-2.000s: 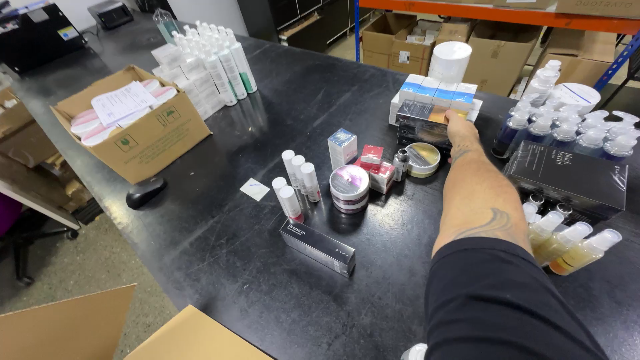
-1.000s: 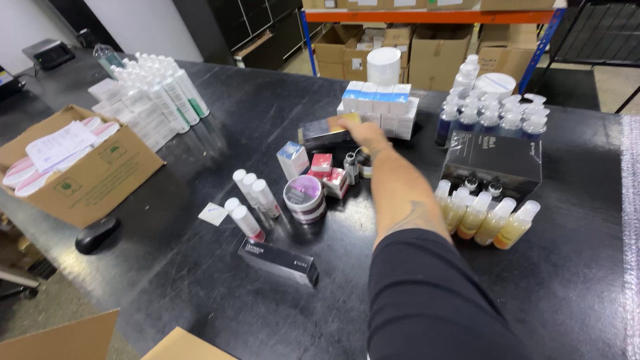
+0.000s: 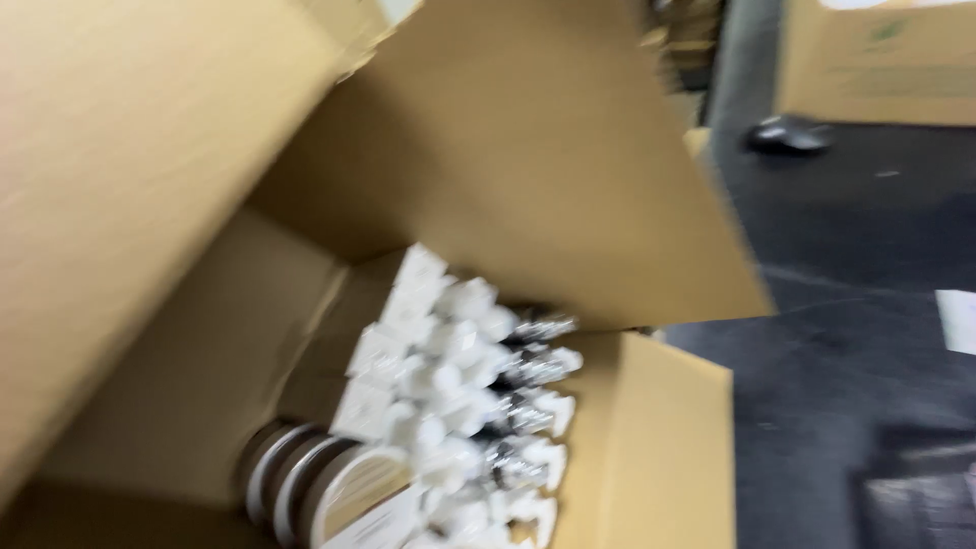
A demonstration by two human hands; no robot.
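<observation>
Neither of my hands shows in the blurred head view. An open cardboard box point(image 3: 679, 442) fills most of it, with its flaps spread. Inside, several white-capped bottles point(image 3: 457, 381) stand close together, beside a row of clear pump or spray tops point(image 3: 534, 412). Small white boxes point(image 3: 389, 335) line their left side. Several round jars with brown sides and pale rims point(image 3: 305, 480) lie on edge in a stack near the bottom of the view.
The black table point(image 3: 839, 229) lies to the right of the box. On it are a black computer mouse point(image 3: 789, 135), another cardboard box point(image 3: 877, 69), a white paper slip point(image 3: 959, 320) and a dark, blurred package point(image 3: 919, 496) at the lower right.
The view has swung far left and down into the open box. My right hand, earlier on a dark box among the goods on the table, is out of view.
</observation>
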